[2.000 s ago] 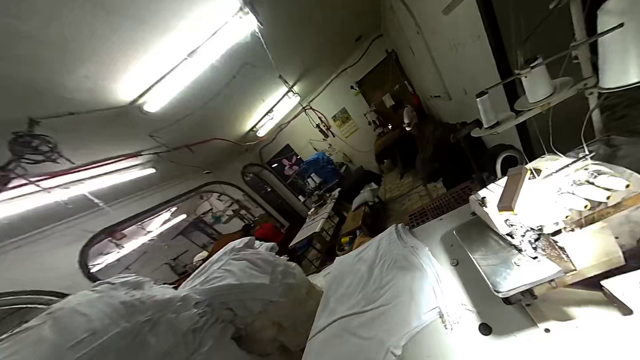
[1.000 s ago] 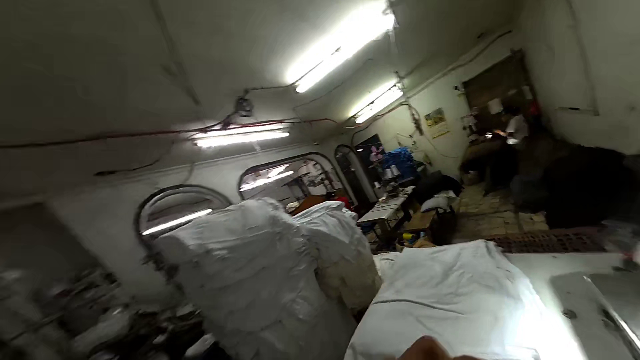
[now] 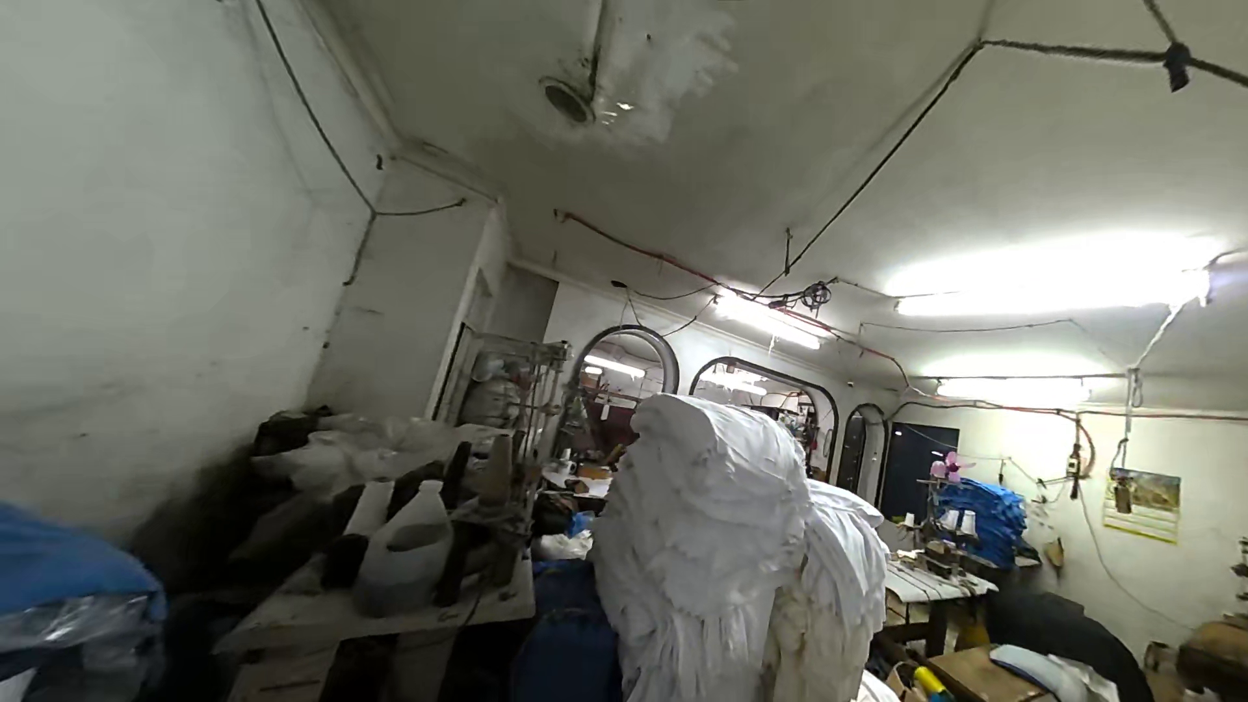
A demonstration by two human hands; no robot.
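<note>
Neither of my hands shows in the head view. A tall stack of white fabric pieces (image 3: pixel 712 517) stands in the lower middle, with a smaller white pile (image 3: pixel 840 546) against its right side. Left of the stack, a translucent plastic jug (image 3: pixel 405 556) stands on a worktable (image 3: pixel 390 624) among thread cones. What my hands hold or touch is hidden below the frame.
A blue plastic-wrapped bundle (image 3: pixel 73 575) lies at the far left. Bags (image 3: pixel 370 448) are heaped behind the worktable. At right are a sewing table (image 3: pixel 936 582), a blue fabric pile (image 3: pixel 985 517) and a cardboard box (image 3: pixel 990 673).
The view has swung far to the left and up. The sewing machine seen at the right earlier is out of view, as is the bit of a hand at the bottom edge one second ago.
</note>
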